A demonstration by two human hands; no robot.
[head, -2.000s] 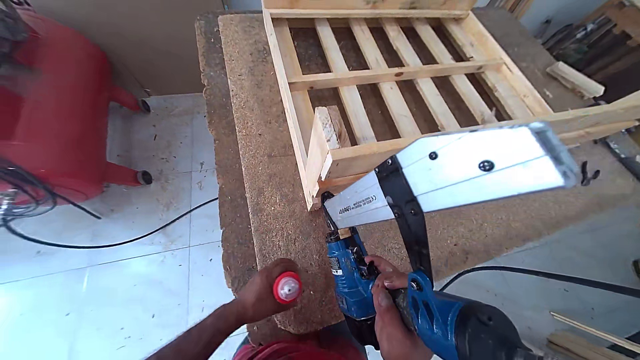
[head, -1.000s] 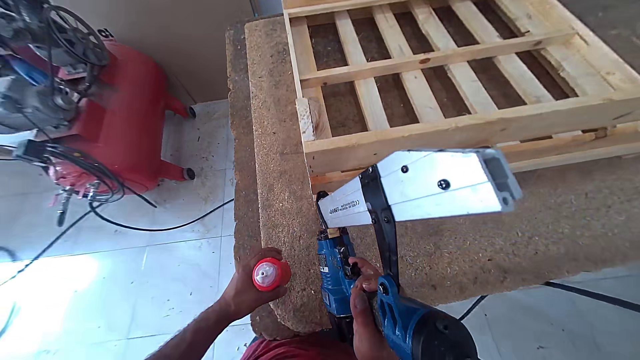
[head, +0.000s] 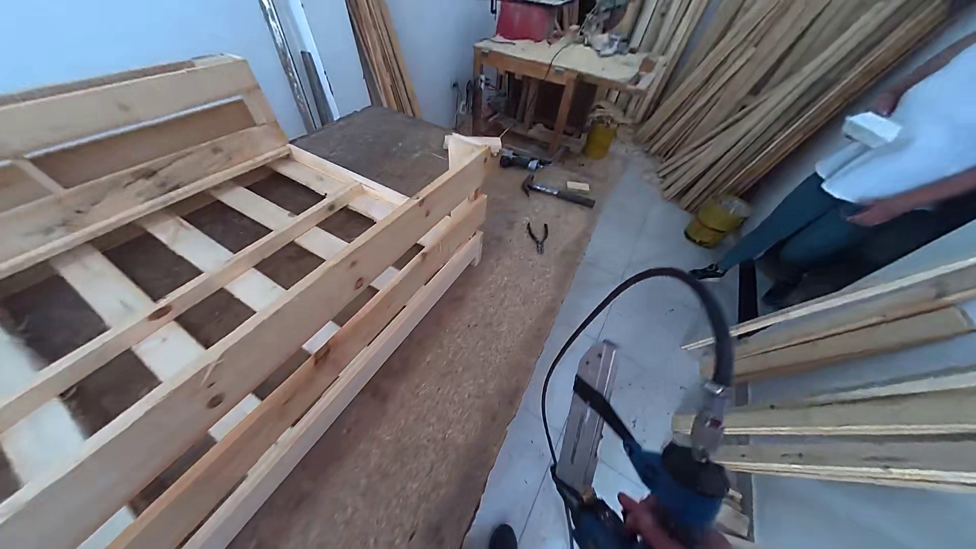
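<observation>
My right hand (head: 646,521), low in the head view, is closed around the grip of a blue pneumatic nail gun (head: 679,488). A silver magazine stands up from the tool, and a black air hose (head: 637,278) arches from its metal coupling. The nail gun is beyond the right edge of the workbench (head: 450,381), over the tiled floor. On the bench lies a slatted wooden frame (head: 290,335) with a railed side. My left hand is outside the view.
A claw hammer (head: 560,192), pliers (head: 538,237) and a power tool (head: 522,161) lie at the bench's far end. Wooden boards (head: 846,427) are at the right. A person (head: 892,152) stands beyond them, near yellow buckets (head: 715,221) and leaning lumber strips (head: 762,84).
The view has swung far to the right. The nail gun, earlier by the frame's corner over the bench, is now beyond the bench edge. My left hand, earlier holding a red-capped bottle, has left the view.
</observation>
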